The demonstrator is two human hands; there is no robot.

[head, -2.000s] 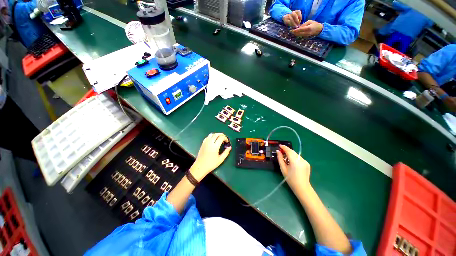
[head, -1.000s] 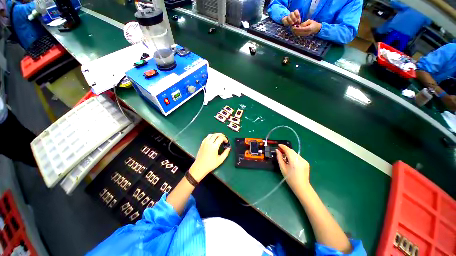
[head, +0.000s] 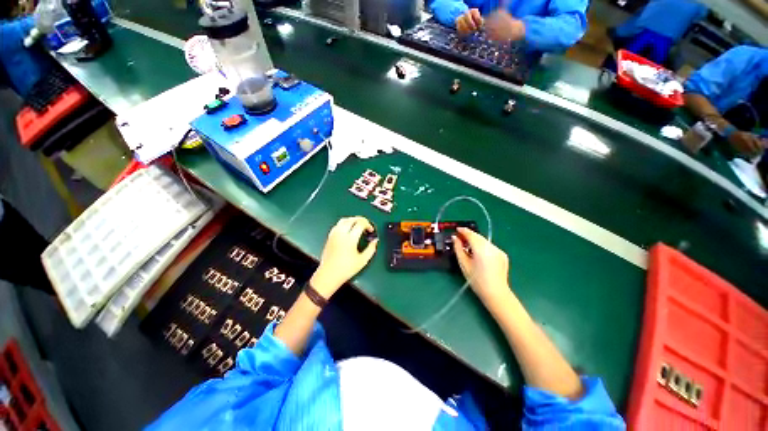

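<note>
The black assembly fixture point(head: 408, 260) with its orange section lies on the green bench in front of me. A dark rectangular part sits in the orange section. A thin clear tube point(head: 488, 220) loops over the fixture. My right hand point(head: 484, 265) is at the fixture's right end, its fingertips on the dark slide there. My left hand point(head: 345, 251) is just left of the fixture, with a small black piece point(head: 367, 240) mostly hidden in its fingers. Several copper-pink frames point(head: 374, 190) lie loose behind the fixture.
A blue controller box point(head: 278, 139) with a clear canister point(head: 250, 76) stands at the back left. White blister trays point(head: 118, 231) and a black tray point(head: 210, 290) of parts are lower left. A red divided tray point(head: 703, 328) is at the right. People in blue work across the bench.
The whole view has shifted, so the bench things appear a little further left and up. Both hands keep nearly the same places by the fixture. Small parts on the far green surface have moved.
</note>
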